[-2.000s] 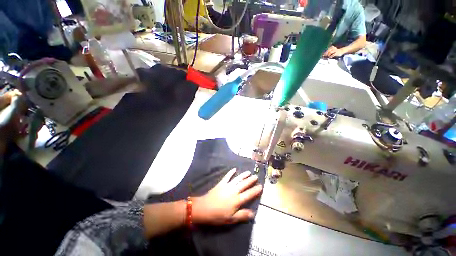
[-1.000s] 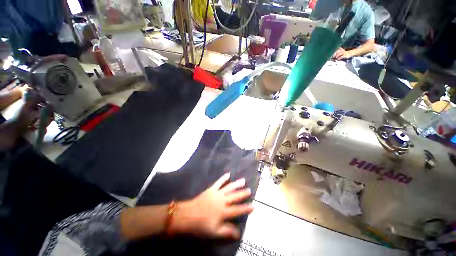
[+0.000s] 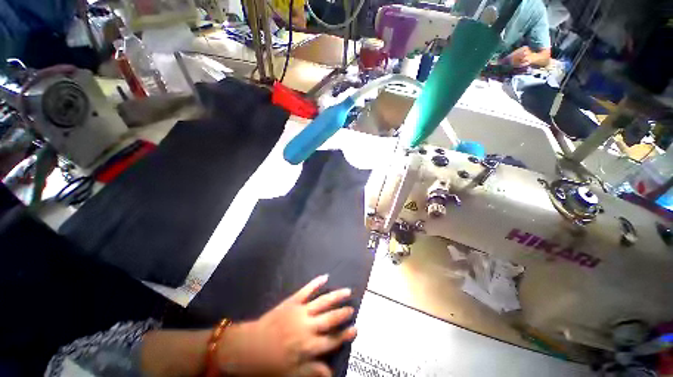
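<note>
My left hand (image 3: 291, 335) lies flat, palm down, on the near part of a black fabric panel (image 3: 302, 228), fingers spread; it grips nothing. An orange-red bracelet is on the wrist. The panel's right edge runs beside the presser foot and needle area (image 3: 375, 230) of the cream sewing machine (image 3: 480, 210) with purple "HIKARI" lettering. The panel's curved far end reaches past the needle, and its near end leaves the picture at the bottom. My right hand is not in view.
A stack of black pieces (image 3: 184, 184) lies left of the panel. Dark-handled scissors (image 3: 76, 190), a red object (image 3: 295, 101), a blue-handled item (image 3: 319, 132), a green cone (image 3: 457, 81) and white scraps (image 3: 493, 283) are around. Another person's hand (image 3: 520, 57) is at the back.
The black panel has moved away from me past the needle, showing more of its far part. My left hand has slid down and left towards the near edge, still spread flat on the fabric.
</note>
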